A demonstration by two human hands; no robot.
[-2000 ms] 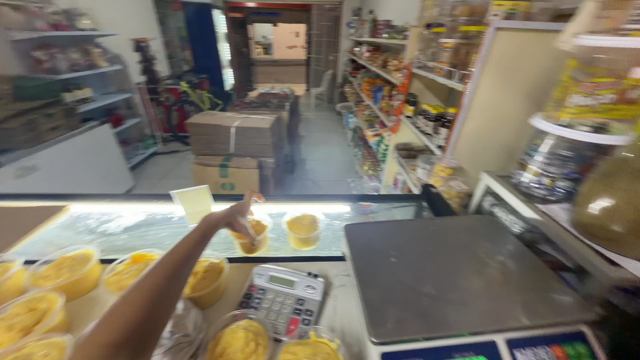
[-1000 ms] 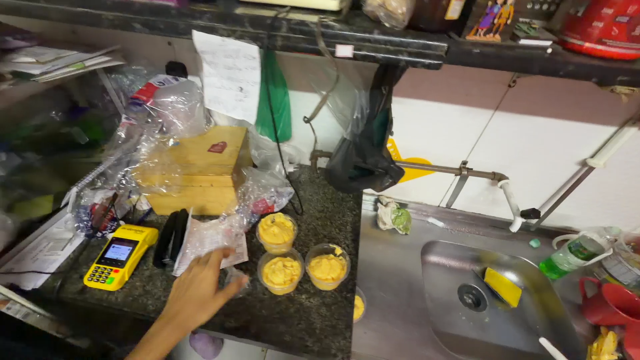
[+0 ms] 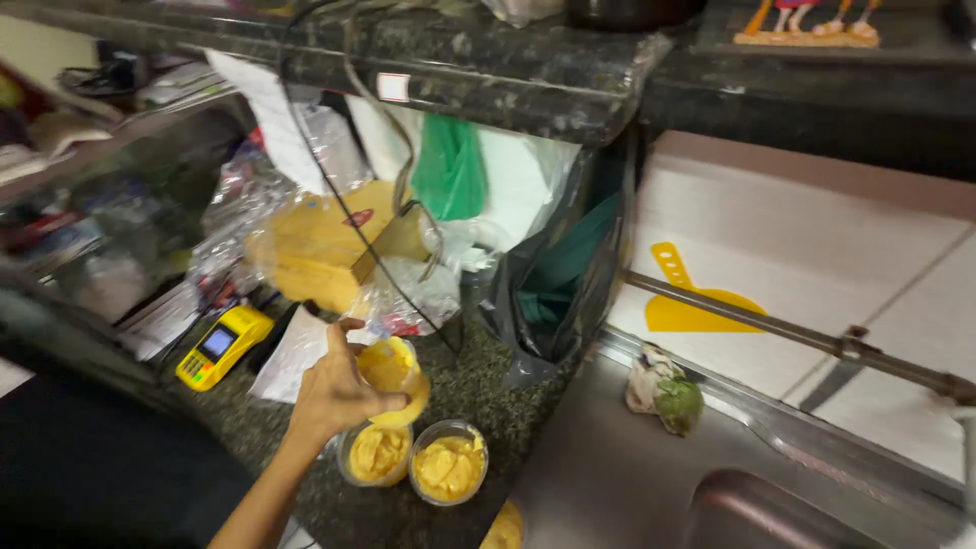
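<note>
My left hand (image 3: 339,389) grips a clear plastic cup of yellow creamy food (image 3: 390,370), thumb at its near side and fingers around the far left side. The held cup is tilted and blocks part of what lies behind it. Just below it on the dark granite counter, two more filled cups stand side by side, a left cup (image 3: 377,455) and a right cup (image 3: 448,463). Another yellow-filled container (image 3: 505,528) shows in part at the bottom edge. My right hand is out of view.
A yellow card payment terminal (image 3: 225,347) lies left, near a wooden box (image 3: 320,244) among plastic bags. Behind the cups hangs a black plastic bag (image 3: 545,305). A steel sink (image 3: 801,503) is at right, with a green and white bundle (image 3: 666,390) on its surround. A granite shelf (image 3: 488,76) overhangs.
The view has swung from the shop counter to the sink area. One second ago my left hand was beside three cups on the granite; now it has hold of a cup.
</note>
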